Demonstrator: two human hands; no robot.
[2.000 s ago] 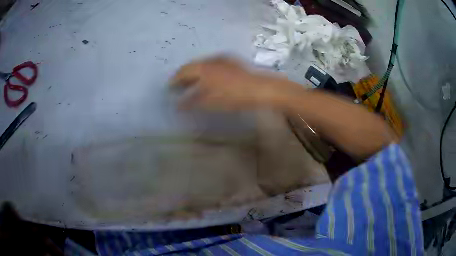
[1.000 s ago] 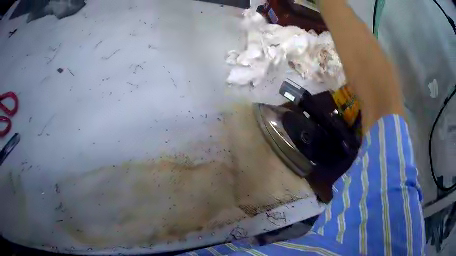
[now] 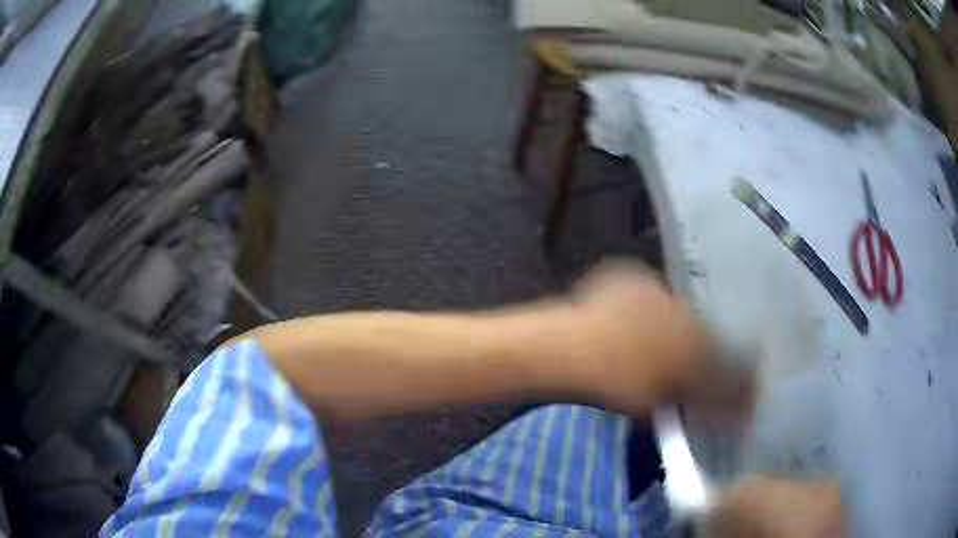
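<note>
My left hand (image 3: pixel 657 347) is blurred over the near edge of the padded white table (image 3: pixel 714 252), its forearm reaching in from the lower left. A dark blur lies at its fingertips; I cannot tell if it is a held thing. My right hand (image 3: pixel 783 507) is blurred and partly cut off at the bottom edge, just below the left; its grip is unclear. A bright white streak shows between the hands. The flat dark template (image 3: pixel 804 257) lies on the table, with red-handled scissors (image 3: pixel 877 257) beside it.
Long beige cloth panels (image 3: pixel 725 63) lie across the table's far end. Wooden legs (image 3: pixel 567 147) stand below its far left corner. A dark floor (image 3: pixel 420 189) runs between the table and heaped cloth (image 3: pixel 158 231) at the left. A green bundle (image 3: pixel 299 32) is at the top.
The view has swung left, so the iron and white scraps are out of frame, and the scissors and template now show at the right. My left arm has come into view.
</note>
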